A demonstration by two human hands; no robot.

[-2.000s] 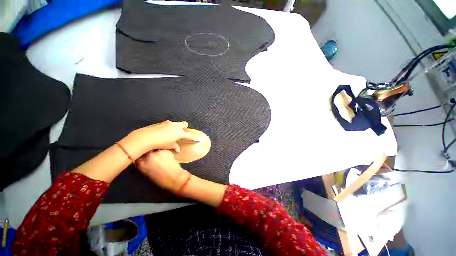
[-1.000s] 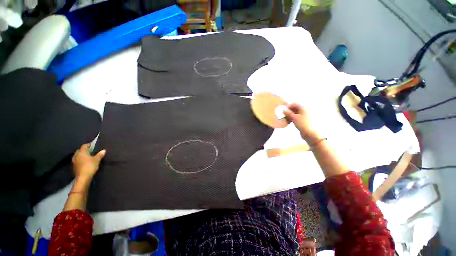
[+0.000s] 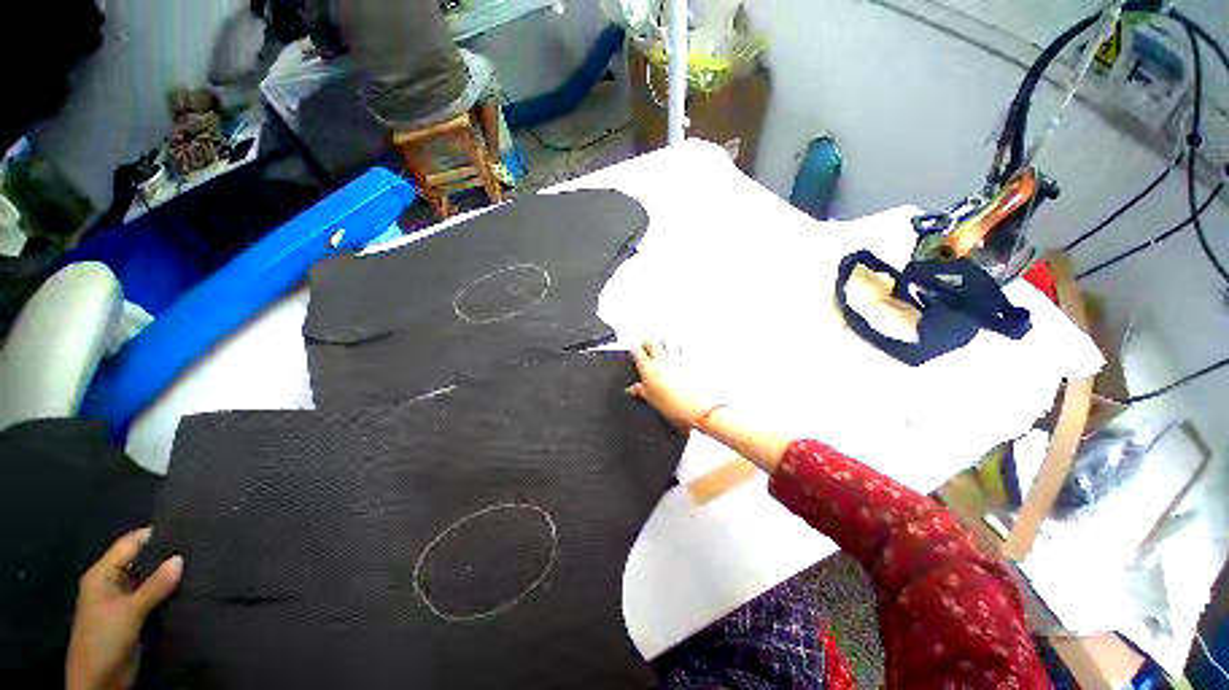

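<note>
The near dark grey sleeve panel (image 3: 324, 526) lies on the white table with a thin chalked oval (image 3: 485, 562) on it. A second dark panel (image 3: 404, 303), also with a chalked oval (image 3: 501, 293), lies beyond it, partly overlapped. My left hand (image 3: 115, 613), cut off by the bottom edge, holds the near panel's left edge between thumb and fingers. My right hand (image 3: 663, 388) pinches the same panel's far right edge; its fingertips are partly hidden. The oval template is not visible. A tan card strip (image 3: 721, 481) lies by my right forearm.
A dark cloth pile (image 3: 61, 539) lies at the left. A blue roll (image 3: 256, 290) runs along the far left edge. A navy band (image 3: 917, 317) and steam iron (image 3: 991, 223) sit at the right end. Behind, a person (image 3: 404, 61) sits on a wooden stool (image 3: 445, 162).
The tan oval template has left my right hand, which is now at the near panel's edge. The view has tilted up, showing more of the room. My left hand remains at the panel's left edge.
</note>
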